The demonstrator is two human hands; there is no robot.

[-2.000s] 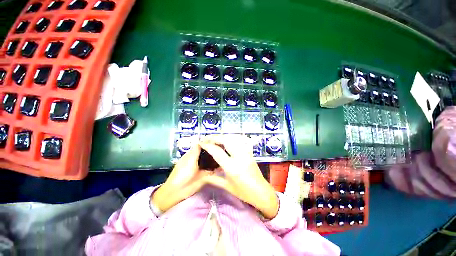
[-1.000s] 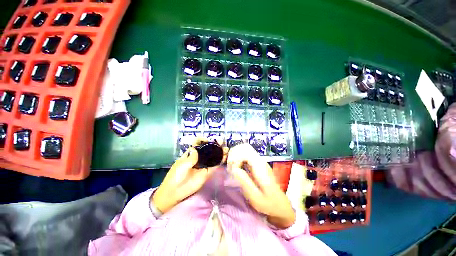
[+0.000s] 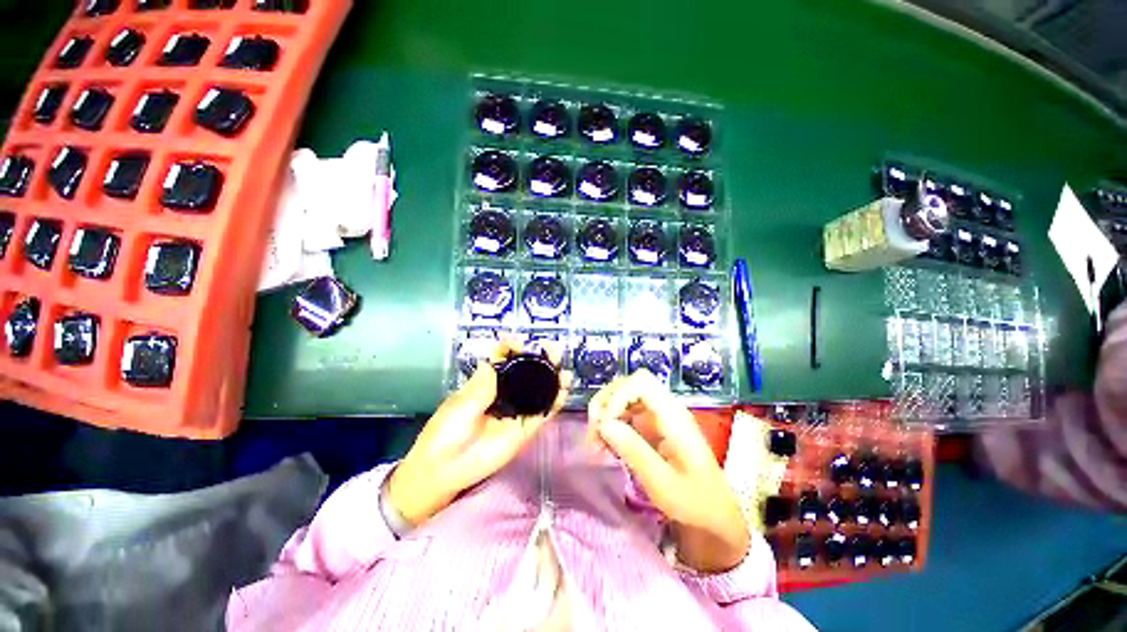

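Note:
My left hand [image 3: 460, 435] holds a black round lens unit [image 3: 525, 384] by its edge, over the near edge of the clear tray [image 3: 466, 286]. My right hand [image 3: 661, 451] is beside it to the right, not touching the unit. Its fingers are curled with thumb and fingertips close together; whether something small is between them cannot be told. The clear tray holds rows of black lens units. Two pockets in its fourth row show a pale patterned base. My left hand hides part of the nearest row.
An orange-red tray [image 3: 223, 259] of black units is at left. Wipes [image 3: 324, 204], a pink-white pen [image 3: 382, 204] and a single unit [image 3: 324, 305] lie beside it. Right are a blue pen [image 3: 748, 324], black stick [image 3: 814, 327], bottle [image 3: 871, 235], second clear tray [image 3: 892, 327] and lower red tray [image 3: 822, 494].
My hands, together two seconds ago, have moved apart. The lens unit has come into clear view in my left hand, and my right hand has moved right. The whole view has shifted slightly.

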